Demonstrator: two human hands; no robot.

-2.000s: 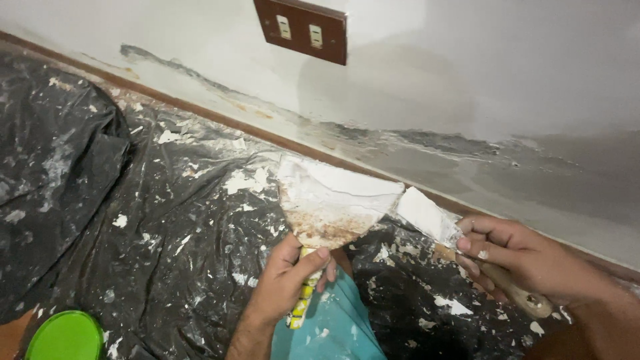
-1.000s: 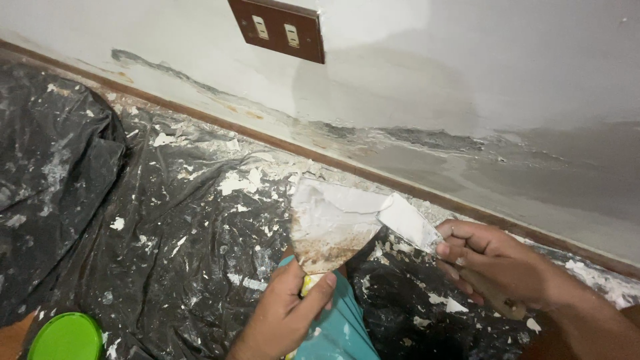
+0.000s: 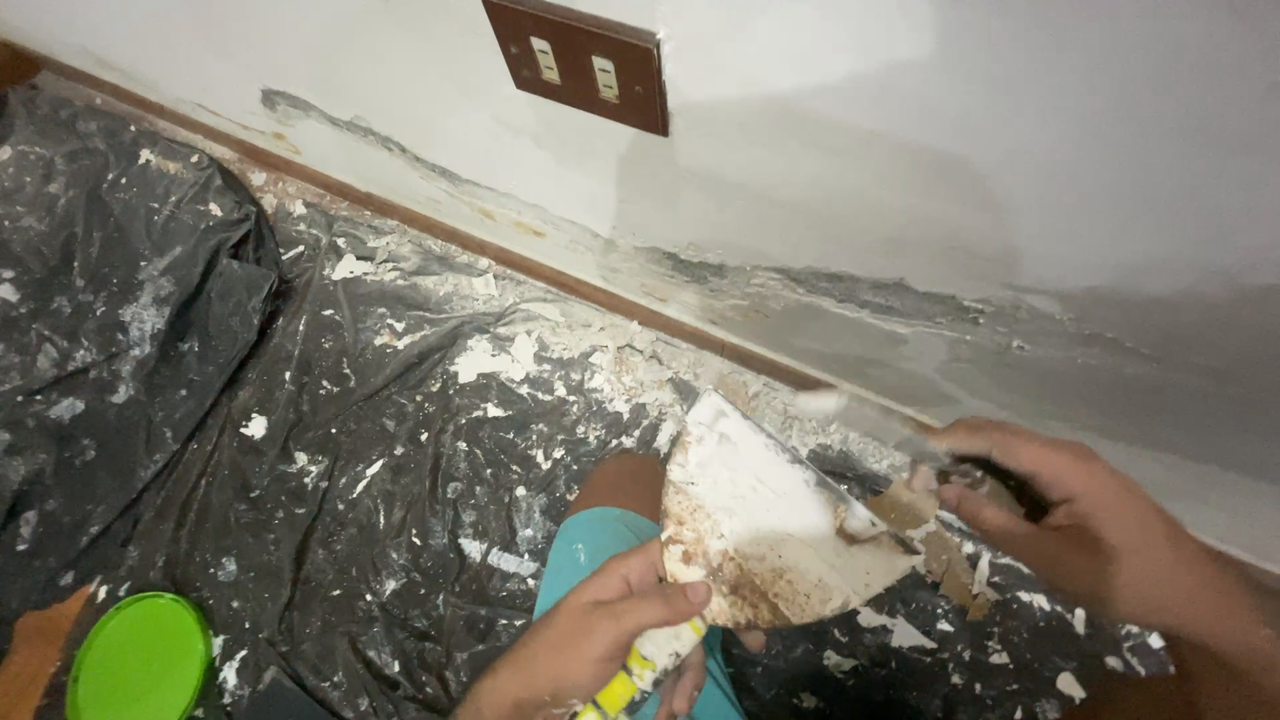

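My left hand [image 3: 620,620] grips the yellow-and-white handle of a wide, rust-stained putty knife [image 3: 780,530], whose blade carries a layer of white filler. To its right, my right hand [image 3: 1040,510] is closed around a smaller putty knife [image 3: 905,440], blurred, its blade pointing toward the wall. The two blades are apart. Above them, a rough grey damaged strip [image 3: 870,295] runs along the lower part of the white wall [image 3: 800,190].
A brown outlet plate [image 3: 580,65] is on the wall above a brown baseboard strip [image 3: 480,245]. Black plastic sheeting [image 3: 330,450] with plaster flakes covers the floor. A green round lid [image 3: 140,660] lies lower left. The wearer's knee in teal shorts [image 3: 590,550] is below.
My right hand has moved the smaller knife off the wide blade, up and right toward the wall. The wide knife has turned, its filler-covered edge now slanting down to the right.
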